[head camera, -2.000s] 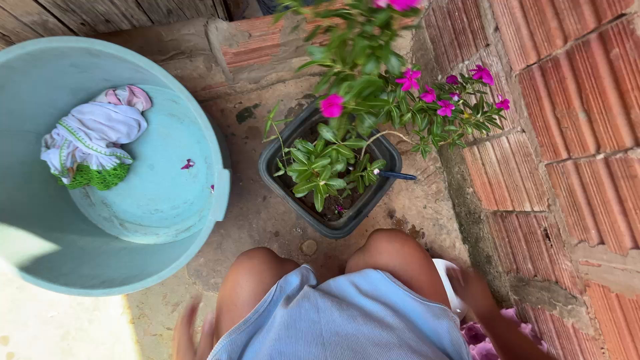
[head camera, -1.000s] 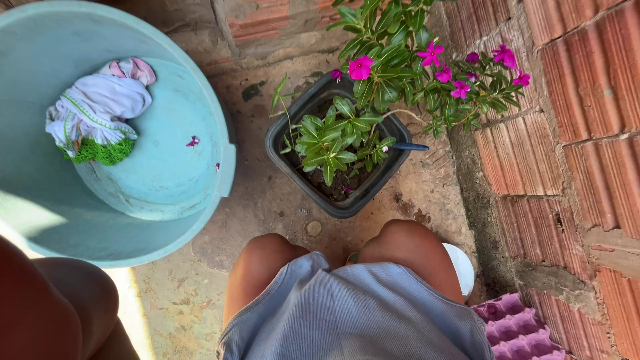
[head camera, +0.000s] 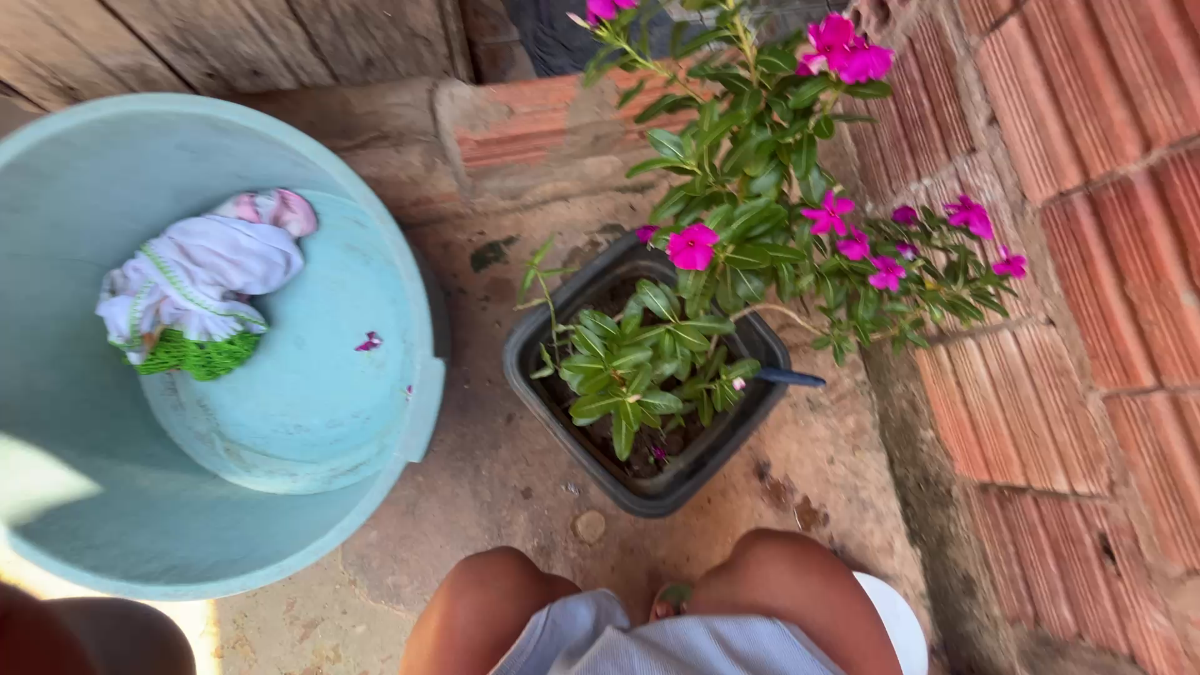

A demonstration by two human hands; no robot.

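Neither my left hand nor my right hand shows in the head view. Ahead of my bare knees, a black square plastic pot (head camera: 647, 502) holds soil and a leafy periwinkle plant (head camera: 623, 366) with magenta flowers (head camera: 692, 247). A dark blue handle-like piece (head camera: 792, 377) sticks out over the pot's right rim; its other end is hidden. At the left stands a large light-blue plastic tub (head camera: 427, 412). Inside it lies a crumpled white cloth (head camera: 220, 262) with green crochet trim (head camera: 202, 354) and a pink part, and a small magenta petal (head camera: 368, 342) rests on the tub's bottom.
A wall of ribbed red bricks (head camera: 1022, 403) runs along the right. Wooden boards (head camera: 253, 42) and a low brick ledge (head camera: 553, 122) are at the back. Part of a white round object (head camera: 891, 619) shows beside my right knee. Dark, blurred limbs (head camera: 112, 637) show at the lower left.
Two seconds ago blurred hands showed low on both sides of my legs; they are out of view now. Dark limbs have appeared at the lower left. Tub, cloth and pot have stayed in place.
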